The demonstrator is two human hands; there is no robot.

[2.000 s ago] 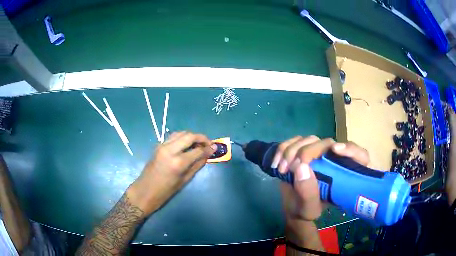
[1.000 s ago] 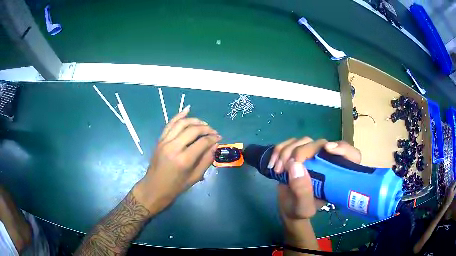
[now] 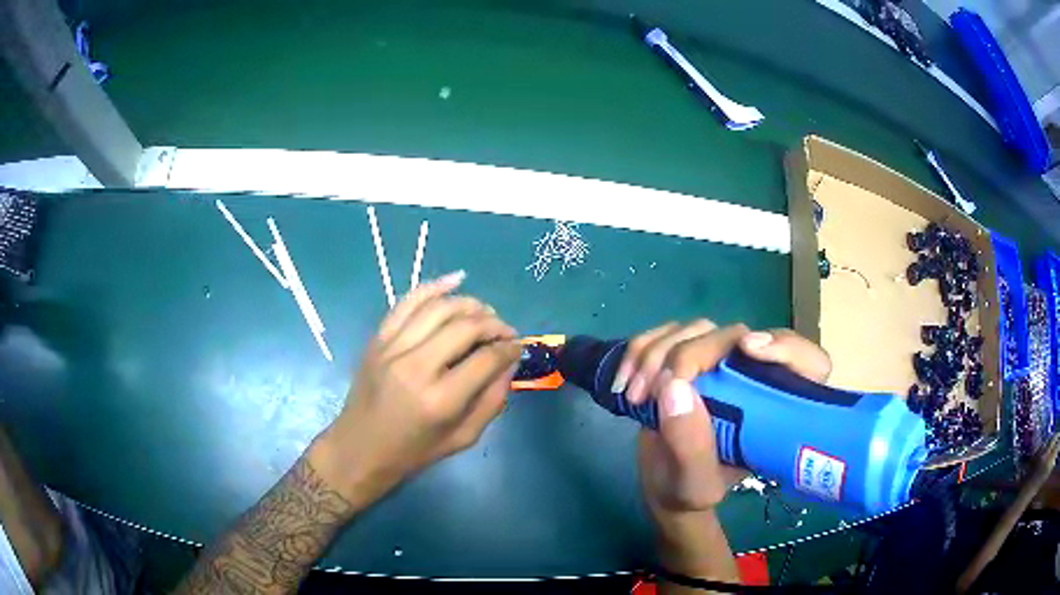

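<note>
My right hand (image 3: 692,407) grips the blue electric screwdriver (image 3: 802,436), whose black nose points left and meets the right side of the orange holding jig (image 3: 546,380). A black wired unit (image 3: 536,361) sits in the jig's recess. My left hand (image 3: 424,372) is at the jig's left side, thumb and fingertips pinched together over its left edge. Whether they hold a screw or a part of the unit cannot be told. The screwdriver's tip is hidden against the jig.
A heap of screws (image 3: 560,249) and several white strips (image 3: 300,291) lie on the dark green bench before the white rail (image 3: 465,195). A cardboard tray (image 3: 797,233) with black units stands right. A long white-and-blue part (image 3: 703,81) lies beyond the rail. People's arms show at both lower edges.
My left fingertips have closed over the jig's left edge, covering part of the black unit. The screwdriver has stayed nearly in place. The white-and-blue parts beyond the rail have moved left.
</note>
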